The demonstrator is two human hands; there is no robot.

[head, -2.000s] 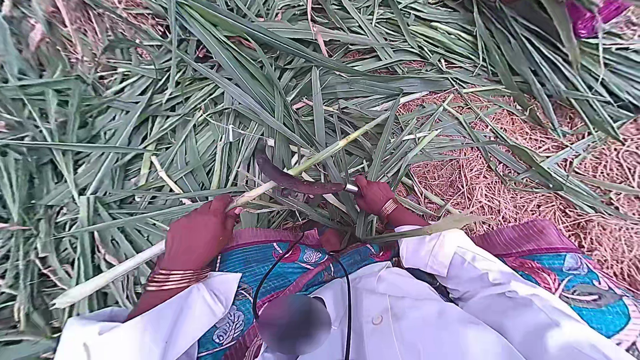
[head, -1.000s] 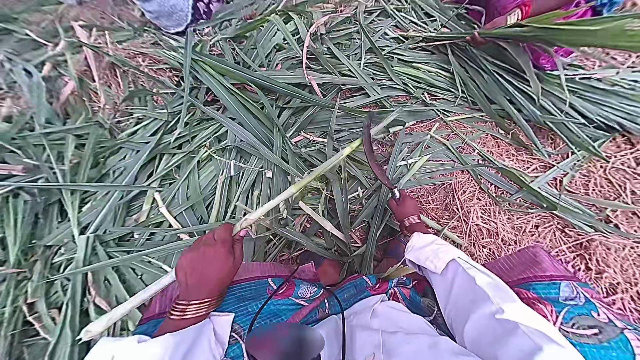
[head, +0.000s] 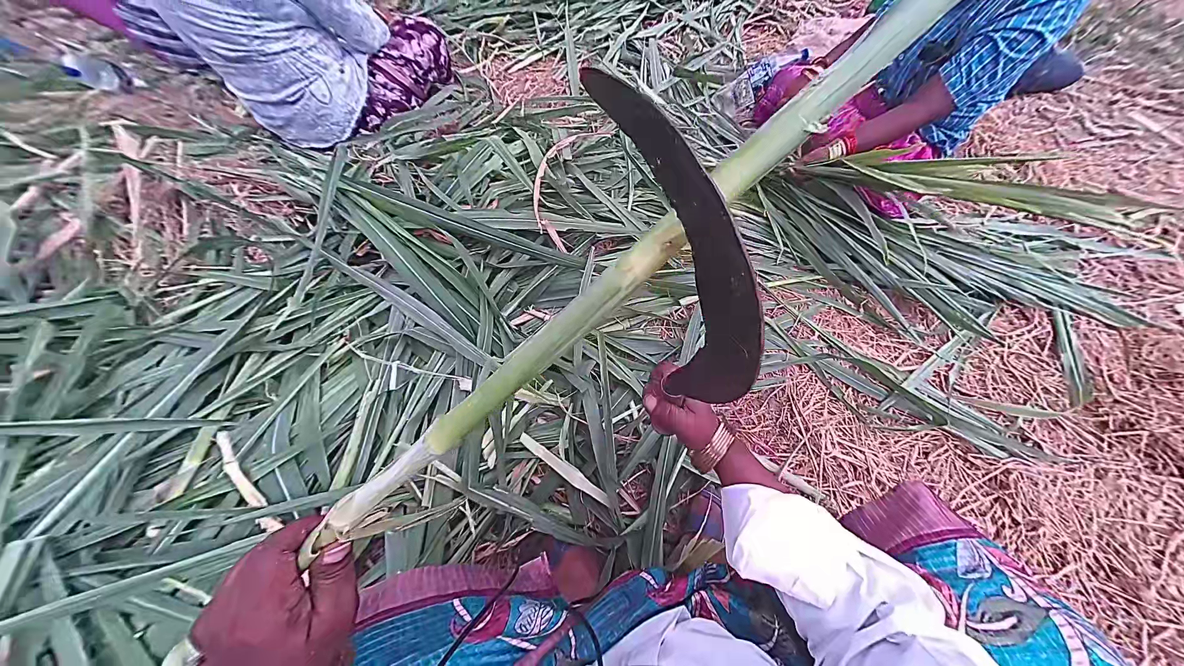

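Note:
A long pale green stalk [head: 546, 347] runs diagonally from the lower left to the top right. Its whitish lower end is gripped by my left hand [head: 282, 597]. My right hand [head: 680, 407], with bangles at the wrist, is closed around the base of a sickle; its handle is hidden in my fist. The dark curved blade [head: 717, 277] rises from that hand and crosses in front of the stalk's middle. Whether blade and stalk touch, I cannot tell. Cut long green leaves [head: 388, 268] lie beneath both hands.
A person in grey cloth [head: 296, 69] sits at the upper left. At the upper right, another person's forearm [head: 906, 120] reaches to a bundle of leaves. A clear plastic bottle [head: 740, 92] lies near that person. Dry straw [head: 1017, 453] covers the ground at right.
The stalk and the sickle have risen toward the camera, and my left hand now holds the stalk by its end rather than partway along. The view has tilted up, showing more of the two people.

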